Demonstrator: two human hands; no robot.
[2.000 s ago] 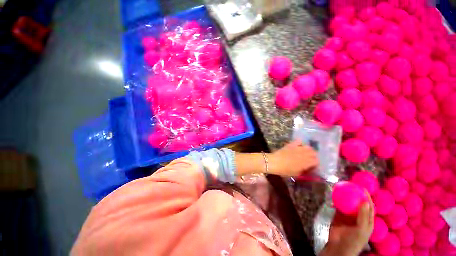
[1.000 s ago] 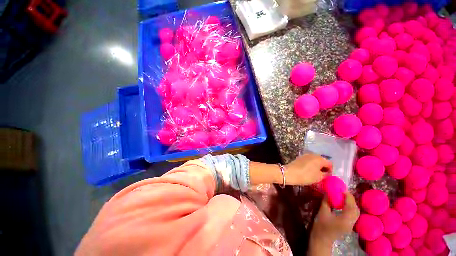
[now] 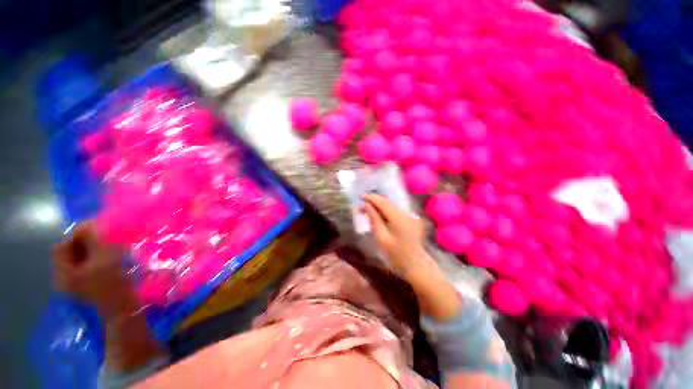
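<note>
The view is blurred. Clear poly bags (image 3: 389, 185) with small dark print lie flat on the bench, left of the pink ball heap (image 3: 517, 144). My right hand (image 3: 397, 230) has its fingertips on their near part; whether it pinches one is unclear. My left hand (image 3: 85, 262) is at the left side of the blue bin (image 3: 262, 241), beside shiny filled bags of pink balls (image 3: 178, 178). Its fingers look curled, but blur hides whether they hold anything. Several loose pink balls (image 3: 305, 114) lie apart from the heap on the speckled bench.
Stacks of whitish bags (image 3: 219, 65) lie at the bench's far left. A white cloth (image 3: 594, 200) rests on the heap. A dark, shiny item (image 3: 585, 339) is at the heap's near edge. Blue plastic (image 3: 64, 342) shows low beside the bin.
My left hand has moved from the clear bag to the bin's left side. My right hand has moved onto the bag, with no ball visible in it. The view has shifted right.
</note>
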